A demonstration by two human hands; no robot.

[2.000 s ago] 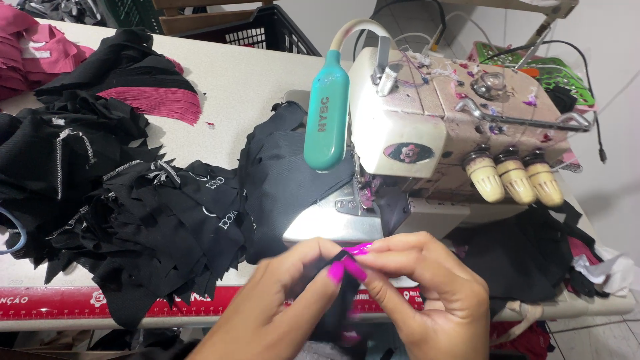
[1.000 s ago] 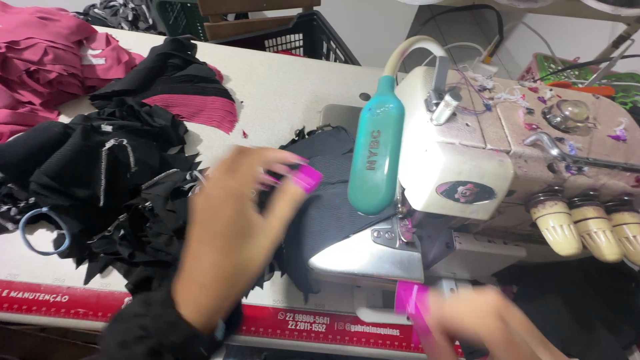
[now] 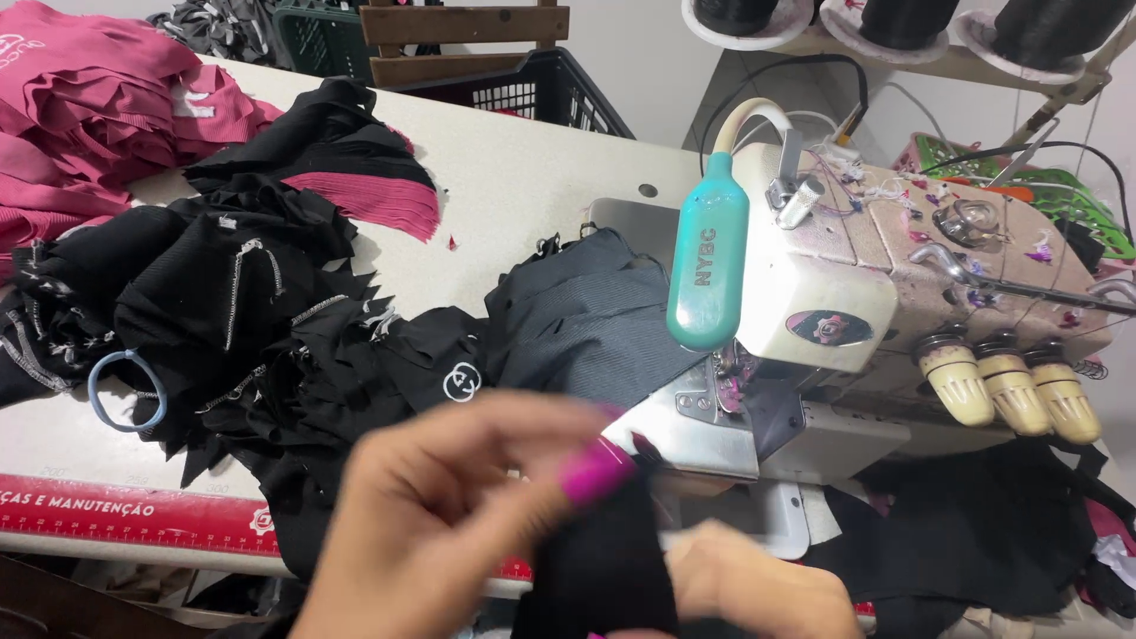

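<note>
My left hand [image 3: 461, 515], blurred, pinches the top of a black fabric piece [image 3: 599, 568] between thumb and fingers, in front of the overlock machine's metal plate [image 3: 688, 426]. At the fabric's right side is my right hand [image 3: 754, 581], knuckles up; its fingers are mostly hidden, and whether it grips the cloth cannot be told. Dark ribbed fabric pieces [image 3: 586, 319] lie stacked left of the presser foot [image 3: 729, 390]. A teal lamp [image 3: 707, 257] hangs beside the white head of the overlock machine [image 3: 821, 311].
Black fabric pieces [image 3: 231, 284] heap on the table's left, with a pale blue ring [image 3: 127, 390] on them. Pink fabric [image 3: 98, 98] lies behind. A red ruler strip [image 3: 133, 515] runs along the front edge. More black fabric [image 3: 967, 524] lies right; thread cones [image 3: 1047, 35] stand above.
My left hand has moved from beside the dark stack to in front of the metal plate, and now holds black fabric. My right hand is again close beside it.
</note>
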